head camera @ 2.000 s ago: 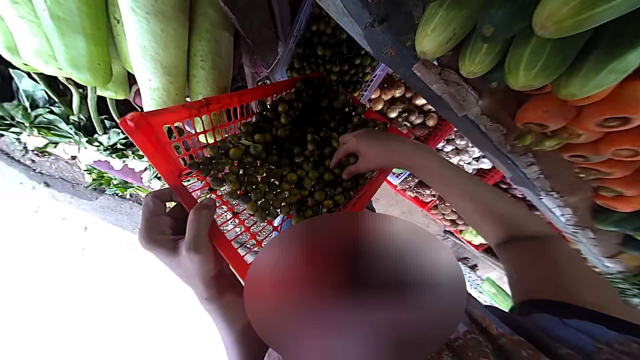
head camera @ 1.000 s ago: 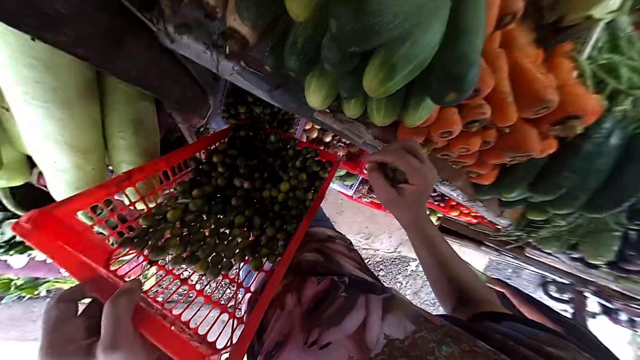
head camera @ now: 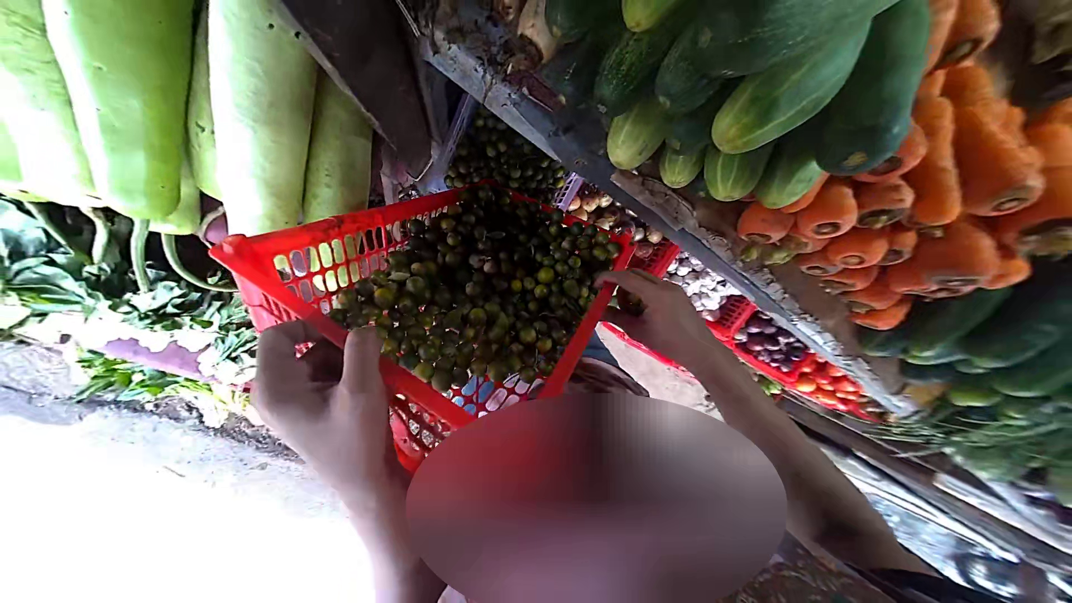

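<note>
A red plastic basket [head camera: 419,387] holds a heap of small dark green citrus fruits [head camera: 486,310] and looks tilted. My left hand [head camera: 322,402] grips its near left rim, thumb on the inner side. At the right rim is my right hand [head camera: 649,310], its fingers curled around one or more small dark fruits at the rim. Whether the fingers also touch the rim is hard to tell. A blurred oval hides the area below the basket.
Cucumbers [head camera: 779,100] and carrots [head camera: 955,201] lie on a shelf with a worn edge [head camera: 712,251] at the right. Pale green gourds [head camera: 260,109] stand at upper left above leafy greens [head camera: 193,310]. Beyond the basket are more green fruits [head camera: 507,159]; red crates [head camera: 737,322] sit under the shelf.
My right hand was among the fruits two seconds ago, then beyond the right rim with something in its fingers; now it is back at that rim. My left hand keeps its grip. The view has swung.
</note>
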